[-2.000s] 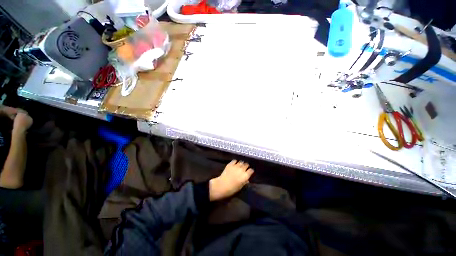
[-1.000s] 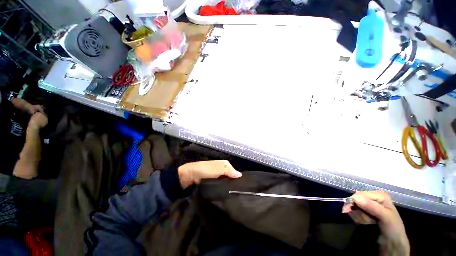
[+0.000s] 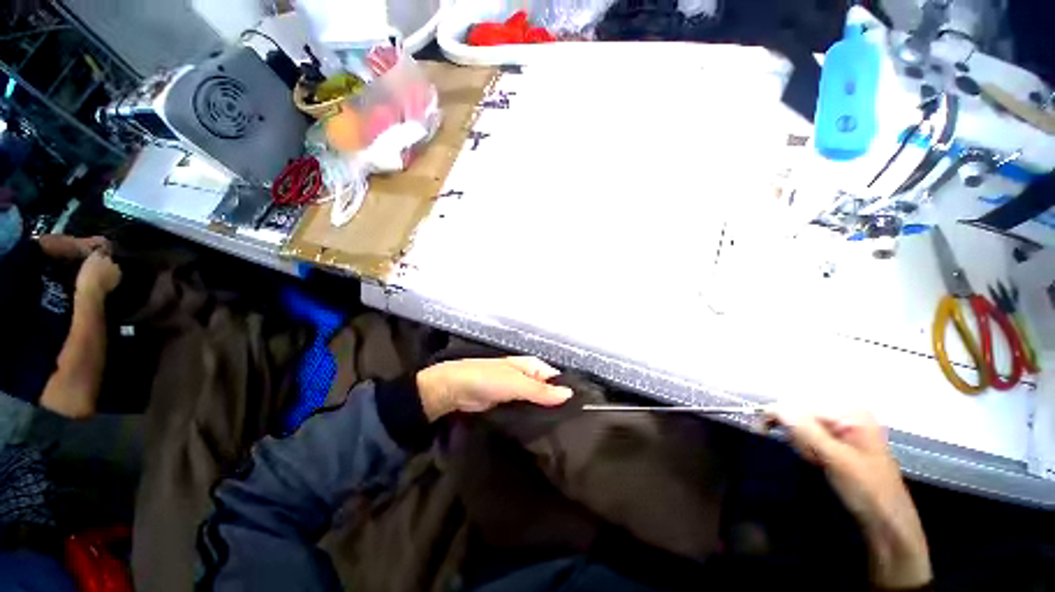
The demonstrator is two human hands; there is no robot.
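Observation:
My right hand is shut on one end of a thin metal rod below the table's front edge; it is slightly blurred. The rod points left, its tip close to the fingers of my left hand. My left hand is closed on dark brown cloth, thumb on top. The cloth lies over my lap. Whether the rod's tip touches the cloth cannot be told.
The white table has a ruler-marked front edge. At right are the sewing machine, light blue piece, yellow-handled shears and red-handled scissors. Cardboard lies left. Another person's arm shows far left.
My right hand came into view with the rod, then moved slightly left and up. The rod's tip is now nearer my left hand, which took hold of the cloth and shifted a little.

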